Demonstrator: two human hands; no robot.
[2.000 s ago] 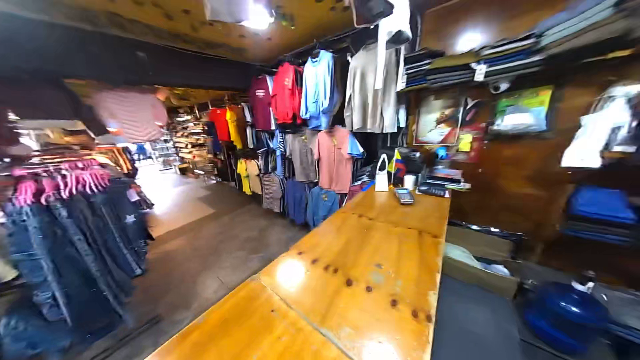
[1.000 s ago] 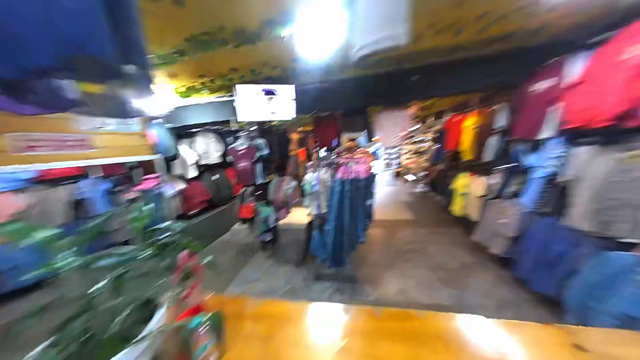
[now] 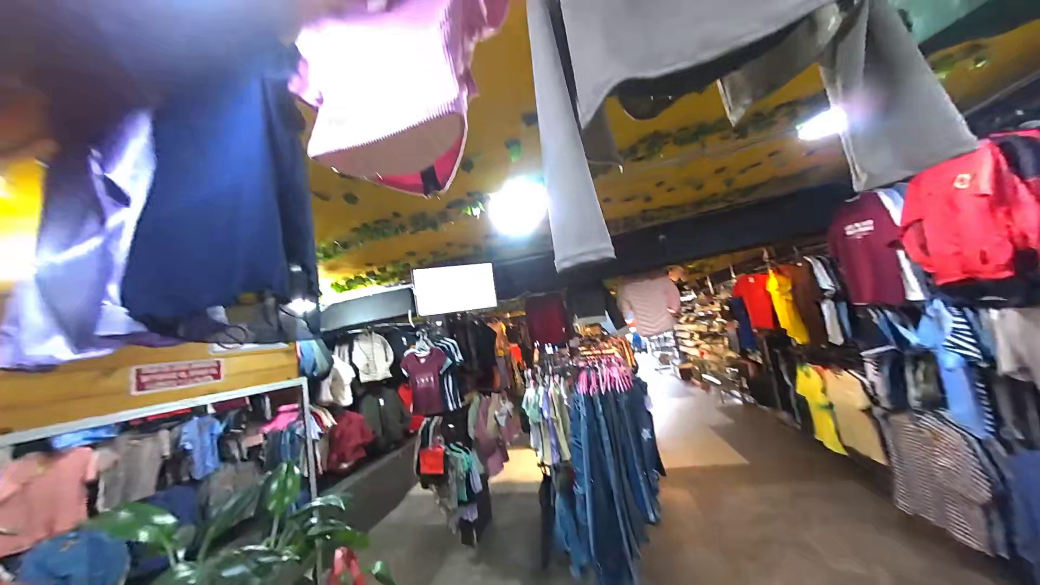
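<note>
Neither of my hands shows in the head view, so what they hold or touch is hidden. Overhead hang a grey long-sleeved garment (image 3: 691, 41), a pink ribbed garment (image 3: 390, 89) washed out by light, and dark blue clothing (image 3: 215, 195) at the upper left. A rack of blue jeans (image 3: 609, 471) on pink hangers stands below the middle, beside a rack of small garments (image 3: 451, 471). Red (image 3: 959, 215) and maroon T-shirts (image 3: 865, 248) hang along the right wall.
A leafy green plant (image 3: 276, 528) is low at the left, in front of a mirror frame (image 3: 307, 439). A white screen (image 3: 455, 289) hangs beyond it. The grey-brown floor (image 3: 723, 520) runs between the jeans rack and the right-hand clothing rows.
The view has swung left from the wooden counter, then tilted up. The counter top seen in both earlier frames is out of view, and the overhead garments show far more fully.
</note>
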